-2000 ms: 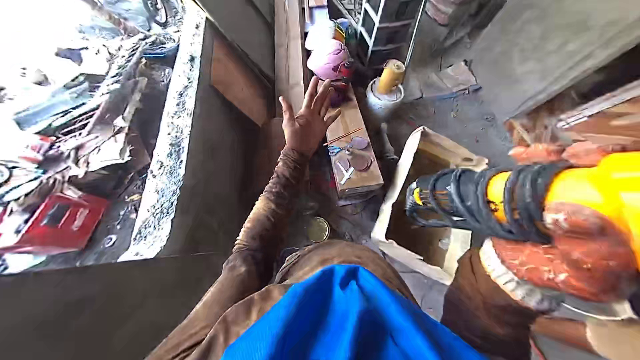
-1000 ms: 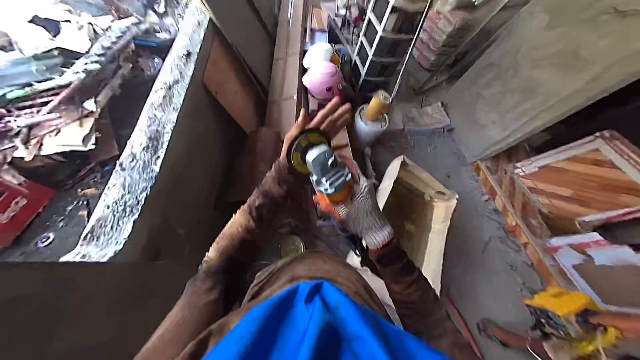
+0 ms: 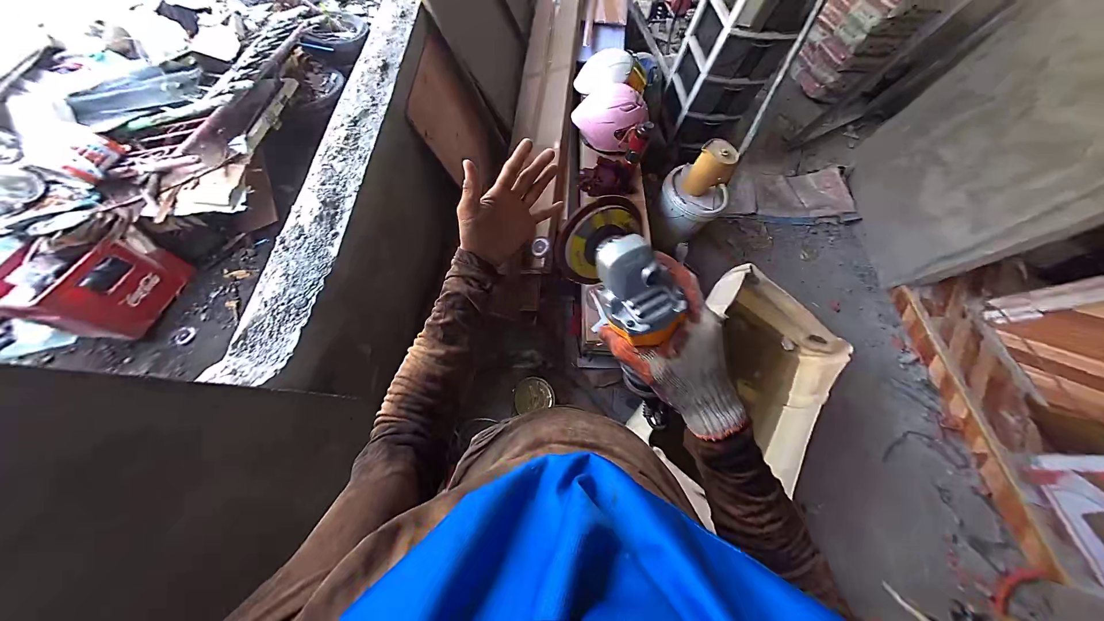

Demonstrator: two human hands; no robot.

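My left hand [image 3: 504, 211] is bare, its fingers spread and nothing in it. Wearing a grey and orange work glove, my right hand [image 3: 690, 366] grips an angle grinder [image 3: 642, 289] with a metal gear head and an orange body. The grinder's yellow and dark disc [image 3: 586, 241] faces my left hand, with a gap between them. Beyond the disc, a pink helmet [image 3: 611, 116] and a white helmet [image 3: 604, 71] rest on a long wooden board or bench. Much of the grinder's body is hidden under the glove.
A white bucket [image 3: 686, 211] holds a yellow roll [image 3: 711, 168]. Near my right arm lies an open cardboard box [image 3: 811, 379]. A ladder [image 3: 733, 82] stands ahead. On the left, a rough wall ledge [image 3: 319, 198] borders debris and a red crate [image 3: 129, 289]. Wooden panels [image 3: 975, 405] lie right.
Two seconds ago my right hand held a yellow tool with a black cable around it at the right; now it holds the grinder. My left hand was at the disc one second ago and is now apart from it.
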